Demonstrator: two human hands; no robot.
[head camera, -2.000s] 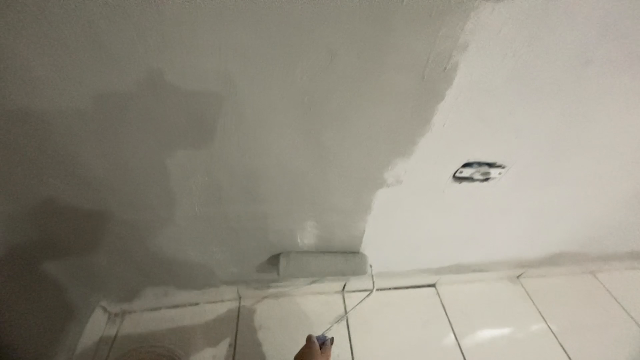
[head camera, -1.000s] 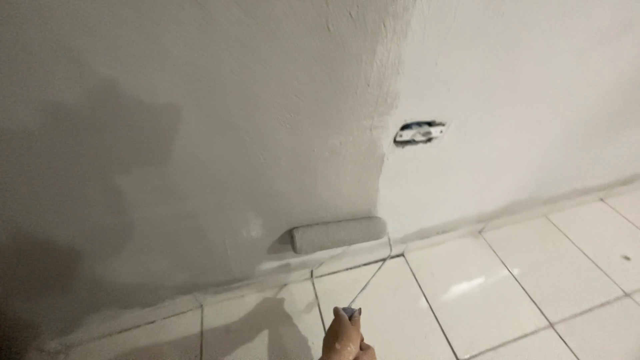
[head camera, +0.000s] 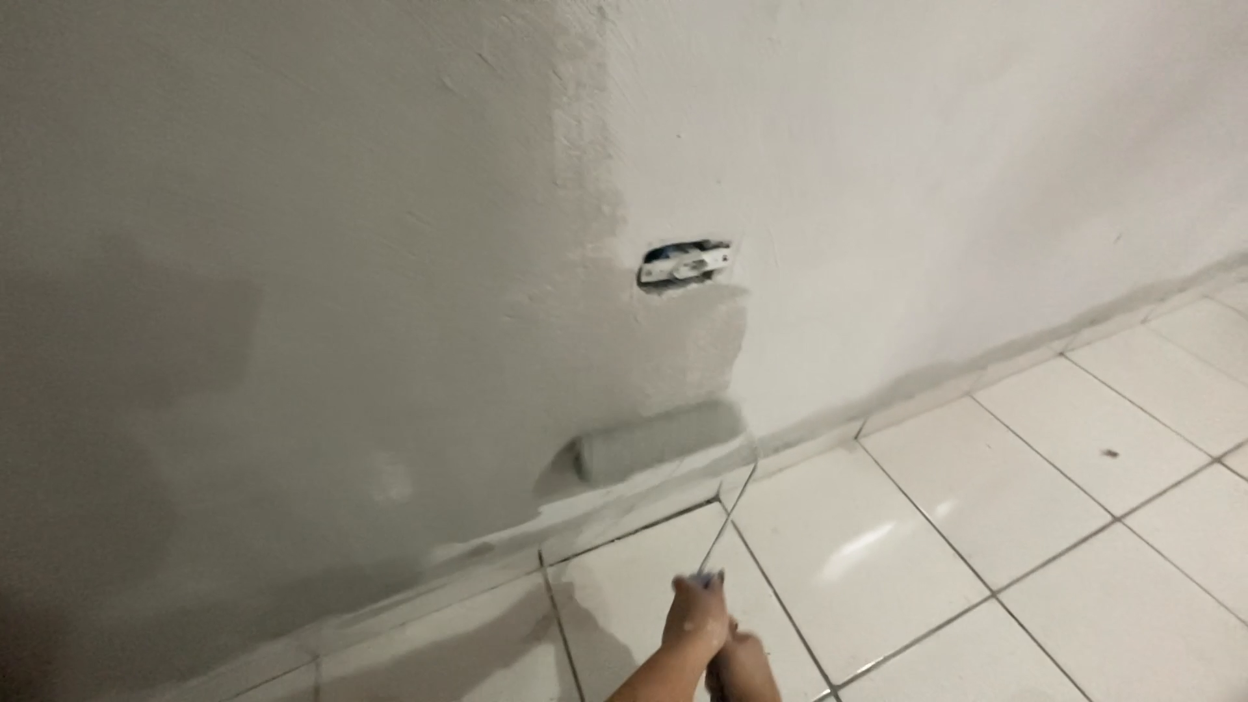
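A paint roller (head camera: 663, 444) with a grey-coated sleeve lies against the bottom of the wall, just above the tile baseboard, and looks slightly blurred. Its thin wire frame bends down to a handle mostly hidden by my hands. My left hand (head camera: 696, 612) closes around the top of the handle. Lower and to the right, my right hand (head camera: 746, 666) is closed on the same handle, partly cut off by the frame edge. Grey paint (head camera: 390, 244) covers the wall's left part and a patch below the outlet. The right part (head camera: 926, 175) is paler.
An uncovered electrical outlet (head camera: 686, 265) sits in a wall recess above the roller. A tile baseboard (head camera: 916, 409) runs along the wall's foot. White floor tiles (head camera: 985, 517) with dark joints bear a small dark speck (head camera: 1111, 452). Shadows fall across the left wall and floor.
Grey paint now reaches beneath the outlet, where the wall was pale. The roller has moved right along the wall's bottom. The view has shifted rightward.
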